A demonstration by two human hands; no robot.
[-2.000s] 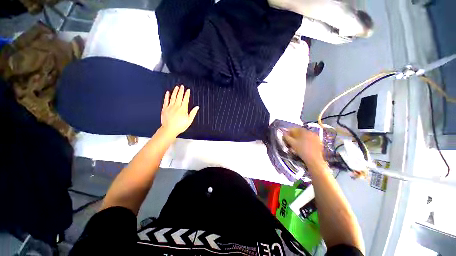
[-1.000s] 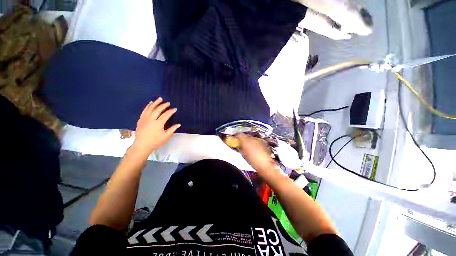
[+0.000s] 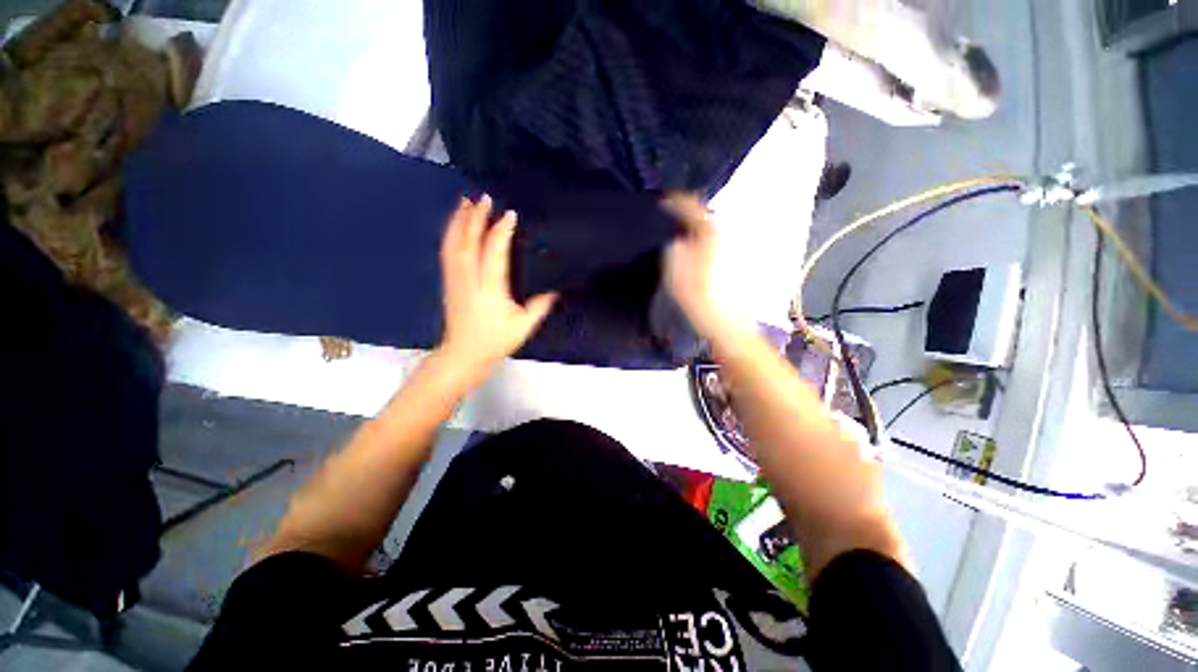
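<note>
The dark pinstriped garment (image 3: pixel 591 112) lies over the right part of the padded navy arm (image 3: pixel 289 223) and bunches up beyond it. My left hand (image 3: pixel 486 282) rests on the garment near its left edge, fingers apart. My right hand (image 3: pixel 686 269) is blurred at the garment's right part; whether it grips cloth cannot be told. The steam iron (image 3: pixel 716 400) stands at the right end of the table, partly hidden under my right forearm.
The white-covered table (image 3: pixel 250 374) lies beneath the arm. Brown garments (image 3: pixel 79 145) are heaped at left, above a dark pile (image 3: pixel 79 433). Cables loop at right near a white box (image 3: pixel 992 315). A long white padded form (image 3: pixel 893 53) is at the far right.
My right hand has let go of the iron, which now stands at the right end, and has moved up to the garment. My left hand has moved right and up onto the cloth.
</note>
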